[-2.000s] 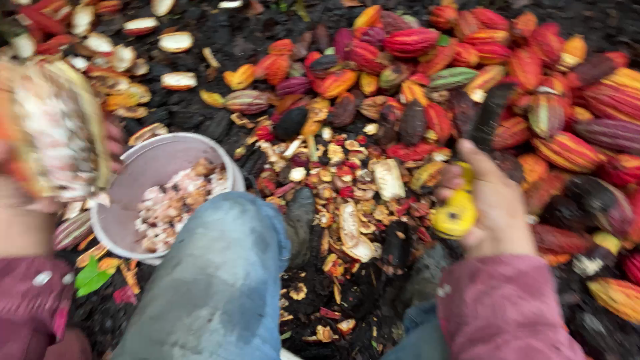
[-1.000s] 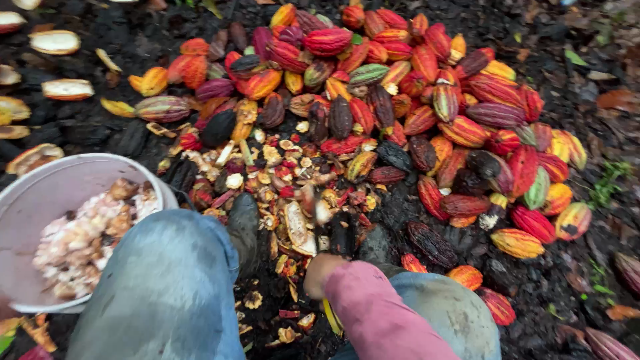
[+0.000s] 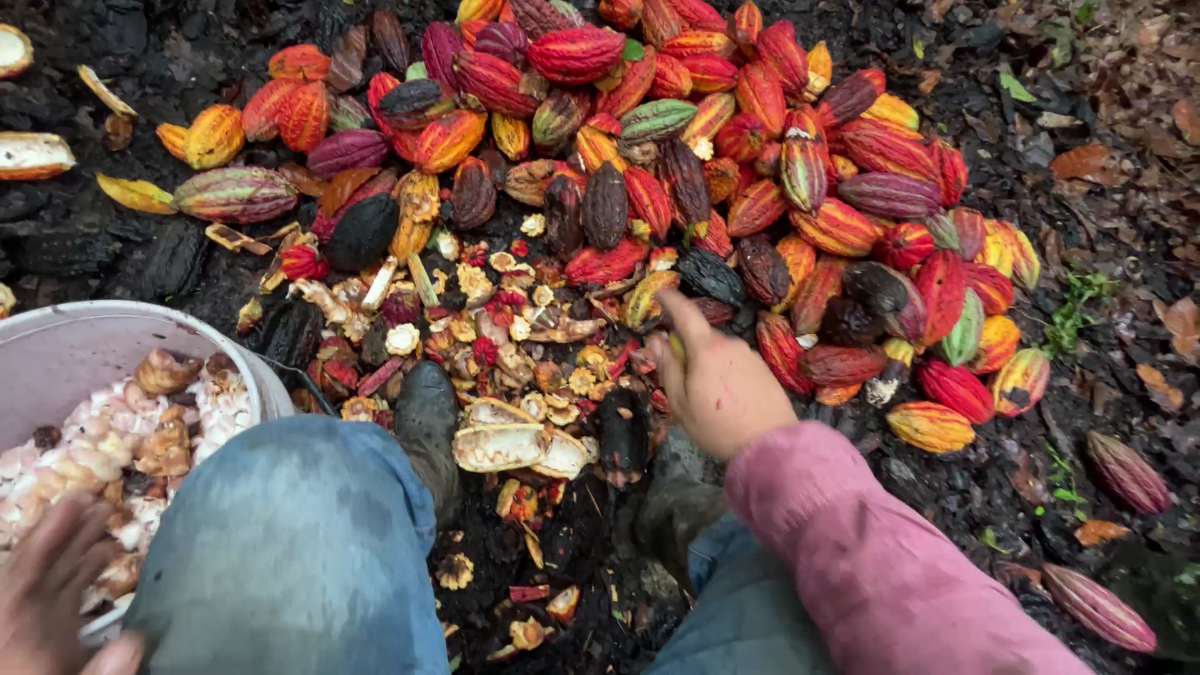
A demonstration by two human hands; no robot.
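Observation:
My right hand [image 3: 717,375] reaches over the near edge of a heap of cacao pods [image 3: 647,187], index finger stretched toward a yellow-red cacao pod [image 3: 649,300]. A bit of yellow shows by its fingers; whether the hand holds it I cannot tell. My left hand [image 3: 56,591], blurred and with spread fingers, is at the lower left over the near side of a whitish plastic bucket [image 3: 202,328]. Wet cacao beans in pale pulp [image 3: 103,441] lie inside that bucket. Opened cacao husks [image 3: 506,445] rest on the ground between my boots.
Cut pod ends and husk scraps [image 3: 525,328] cover the ground before my boots [image 3: 427,412]. My left knee [image 3: 300,525] is beside the bucket. Empty husk halves [image 3: 33,155] lie at the far left, loose pods [image 3: 1125,473] at the right on dark leaf litter.
Two seconds ago my left hand held an opened cacao pod beside the bucket; now it holds none. My right hand, which had a yellow object, went down between my legs and is now at the heap.

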